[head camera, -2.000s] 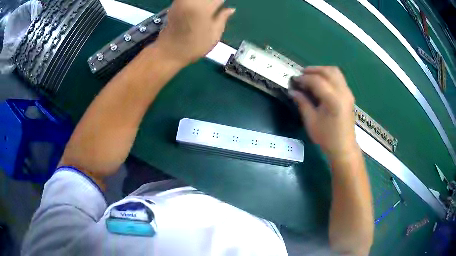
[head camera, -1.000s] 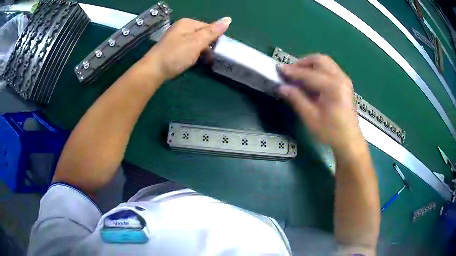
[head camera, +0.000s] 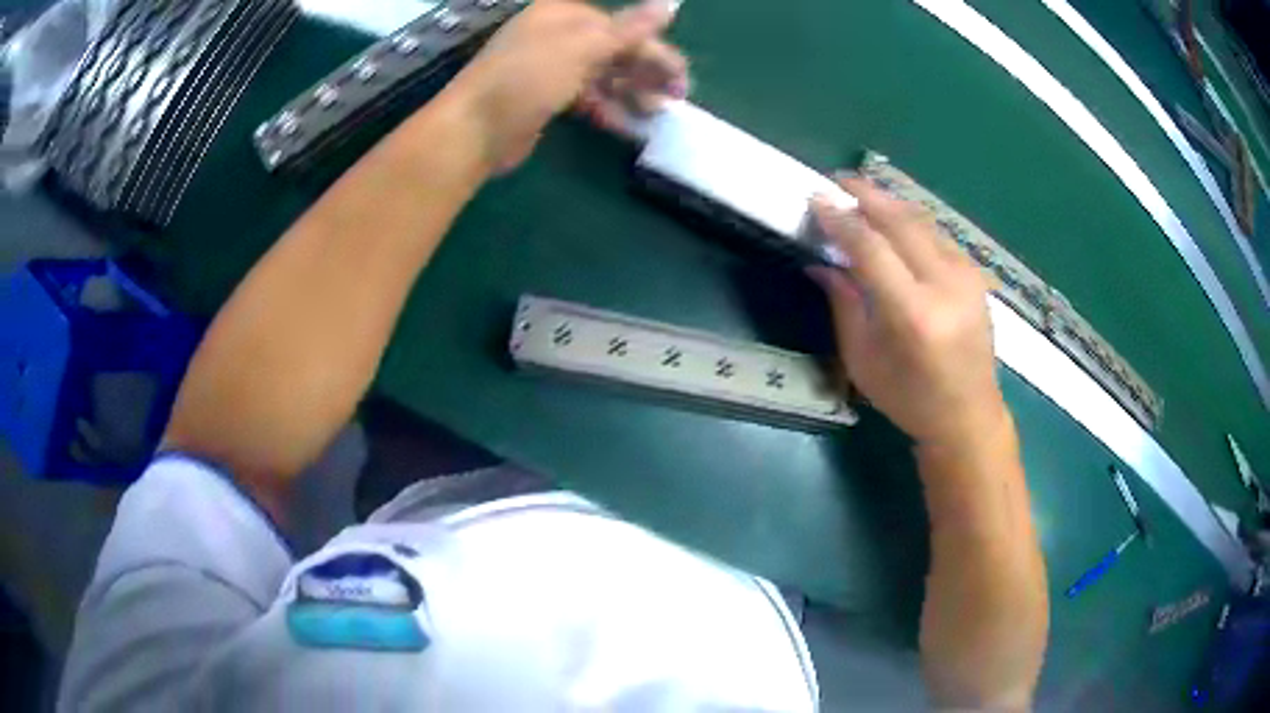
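Note:
My left hand (head camera: 578, 70) and my right hand (head camera: 905, 286) hold a bar stack (head camera: 738, 178) between them at its two ends, above the green worktop. The stack has a bright plain top and dark grooved edges. My left hand is partly blurred, its fingers at the stack's left end. Nearer me lies a flat bar (head camera: 669, 359) with groups of tiny holes, on top of other layers. A gold-brown fixture bar (head camera: 1038, 293) lies beyond my right hand, partly hidden by it.
At the left are a slanted bar pile (head camera: 369, 84), a large fixture stack (head camera: 167, 91) and a white bag (head camera: 35, 70). A blue stool (head camera: 98, 369) stands near left. A blue-handled tool (head camera: 1107, 564) lies at right. White strips (head camera: 1086, 397) cross the green worktop (head camera: 669, 508).
The held stack has shifted slightly right. The gold-brown bar shows more fully. The near bar showed a plain bright face two seconds ago and now shows a duller face with end holes.

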